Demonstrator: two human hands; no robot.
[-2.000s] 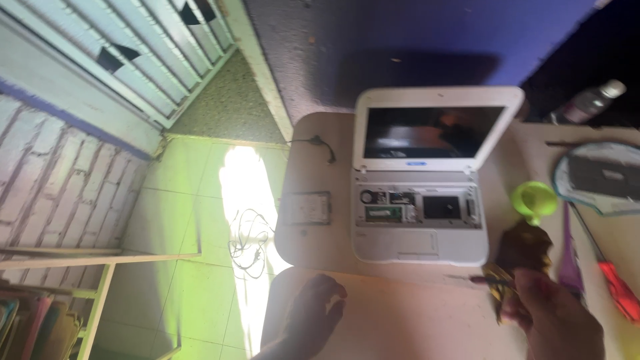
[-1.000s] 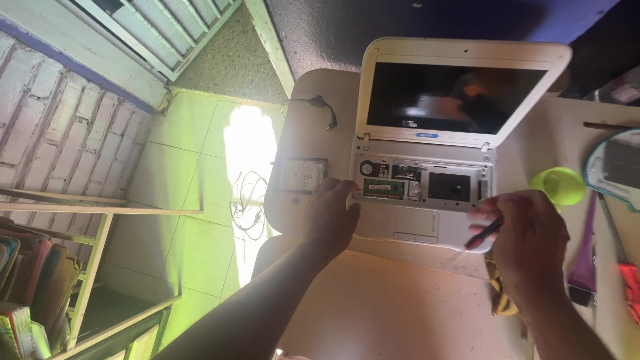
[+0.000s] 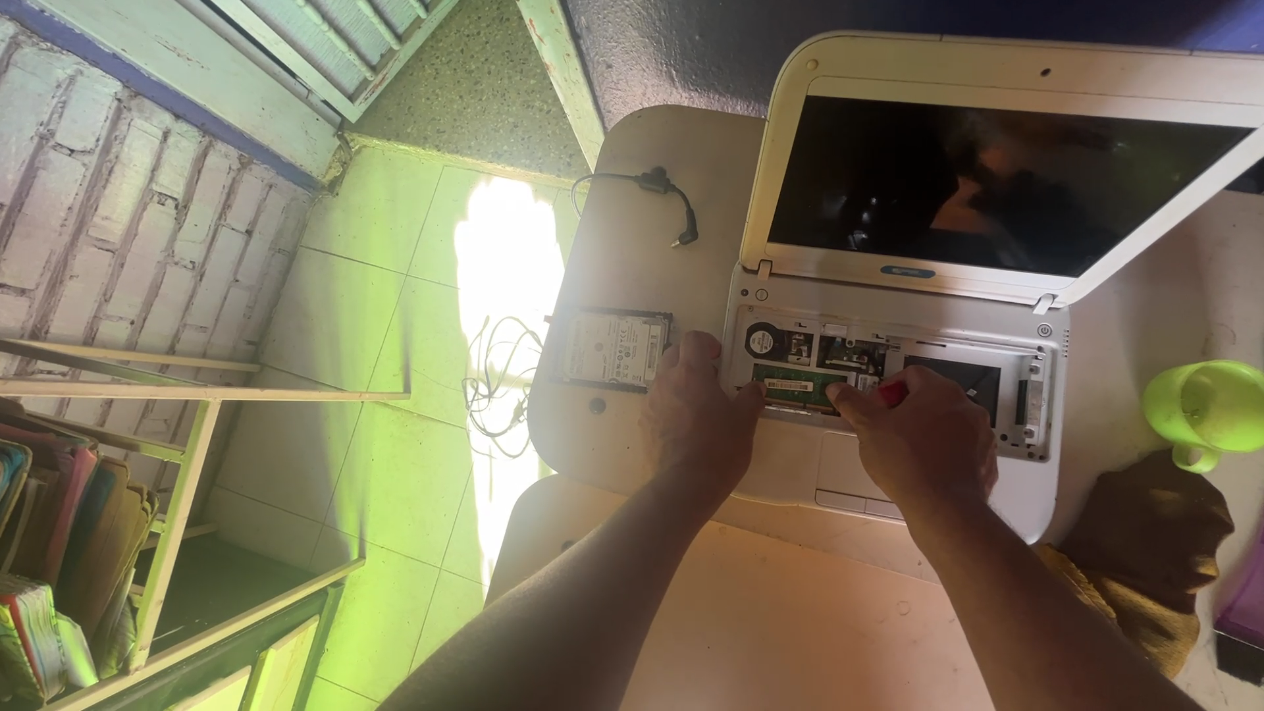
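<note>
A white laptop (image 3: pixel 780 474) lies open, its keyboard area uncovered and its inner parts showing. My left hand (image 3: pixel 696 415) rests at the laptop's left edge, thumb by the green memory module (image 3: pixel 788 386); whether it grips anything cannot be told. My right hand (image 3: pixel 923 430) is over the laptop's middle, its thumb at the module's right end, and its fingers close on a small red-ended item (image 3: pixel 893 394), mostly hidden. A hard disk drive (image 3: pixel 614 348) lies on the table, just left of my left hand. The dark laptop screen (image 3: pixel 997 183) stands tilted back.
A short cable with a plug (image 3: pixel 684 212) lies at the table's back left. To the right are a green cup (image 3: pixel 1205 405) and a brown cloth (image 3: pixel 1145 543). A wooden shelf with folders (image 3: pixel 79 494) stands at the far left, and a loose cable (image 3: pixel 499 385) hangs beside the table.
My right hand has moved left from the laptop's right front edge onto the memory module area. My left hand stays at the laptop's left edge. The view has come closer.
</note>
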